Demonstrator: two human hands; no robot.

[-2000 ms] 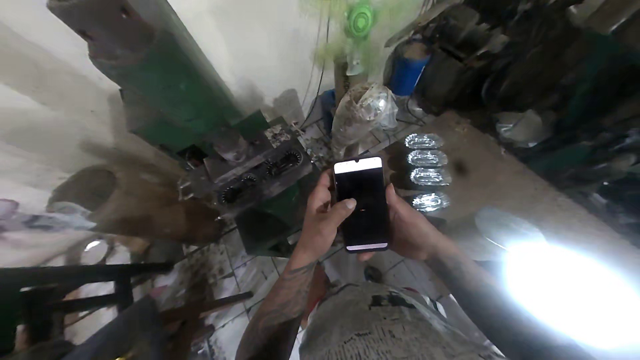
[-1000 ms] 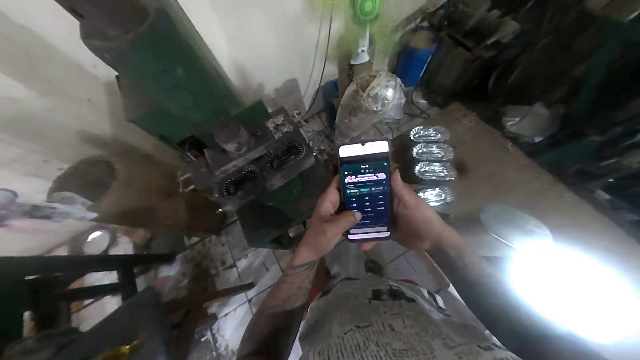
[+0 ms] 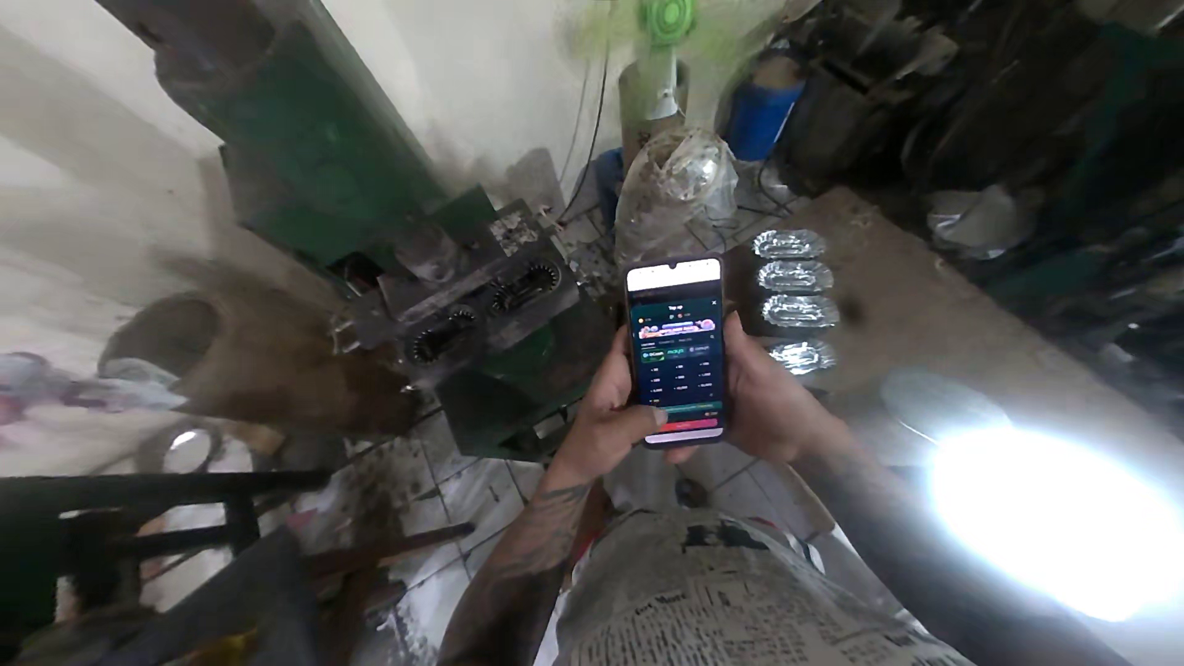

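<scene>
A smartphone [image 3: 677,361] is held upright in both hands in front of my body, its lit screen showing a dark page with rows of buttons. My left hand [image 3: 606,421] grips its left edge, with the thumb over the lower left of the screen. Around the right edge curls my right hand [image 3: 768,398], its fingers partly hidden behind the phone. Just right of the phone, several shiny oval metal pieces [image 3: 797,311] lie in a column on a brown board [image 3: 925,333].
A green machine [image 3: 324,148] with a dark metal die block [image 3: 481,310] stands at the left. Beyond the phone are a clear plastic bag [image 3: 680,185], a green fan [image 3: 668,18] and a blue container [image 3: 763,116]. A bright light glares at the lower right.
The phone's screen has gone from mostly black to a lit page with buttons. Both hands have kept hold of the phone.
</scene>
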